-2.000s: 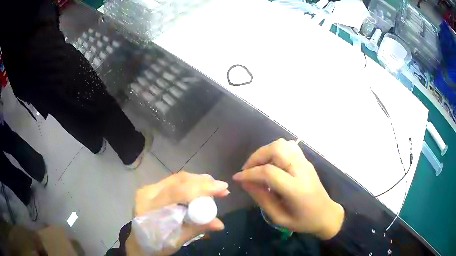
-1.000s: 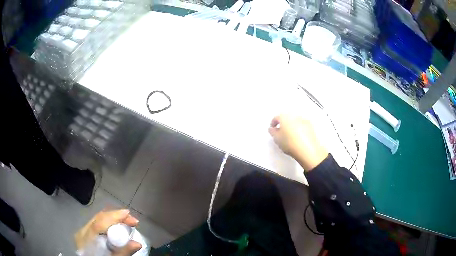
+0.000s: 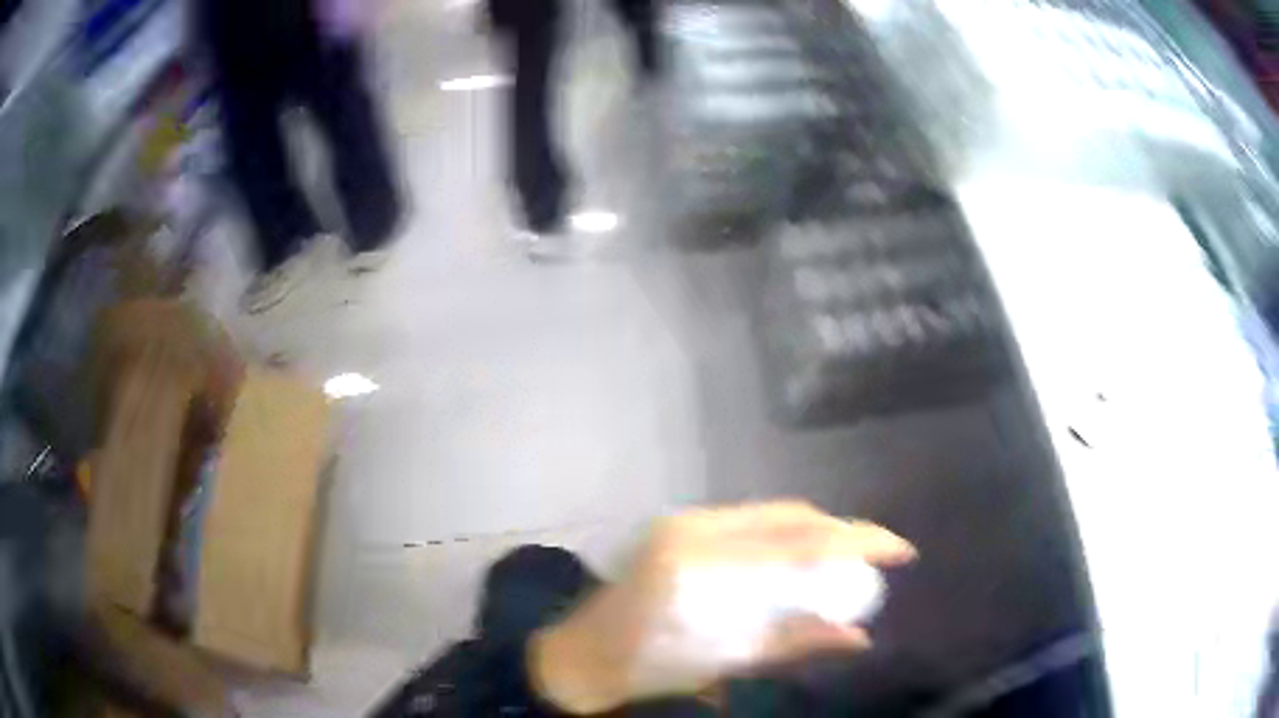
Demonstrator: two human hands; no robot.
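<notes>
The frame is strongly blurred. My left hand (image 3: 631, 631) is at the lower middle, over the floor beside the bench. It is closed around a white-filled syringe barrel (image 3: 849, 592), whose rounded white end shows between thumb and fingers. A bright white patch, wipe or film, lies across the palm; I cannot tell which. My right hand is not in view. A faint pale line, perhaps the air hose (image 3: 1017, 673), runs at the lower right toward the bench edge.
The white-topped bench (image 3: 1143, 463) stands on the right, its edge running down the frame. Dark trays with pale rows (image 3: 884, 302) are beside it. An open cardboard box (image 3: 260, 519) is on the floor at left. Legs of people (image 3: 526, 126) show at the top.
The view has swung left toward the floor and box. My right hand, which was over the white sheet, has left the picture. My left hand still holds the white barrel.
</notes>
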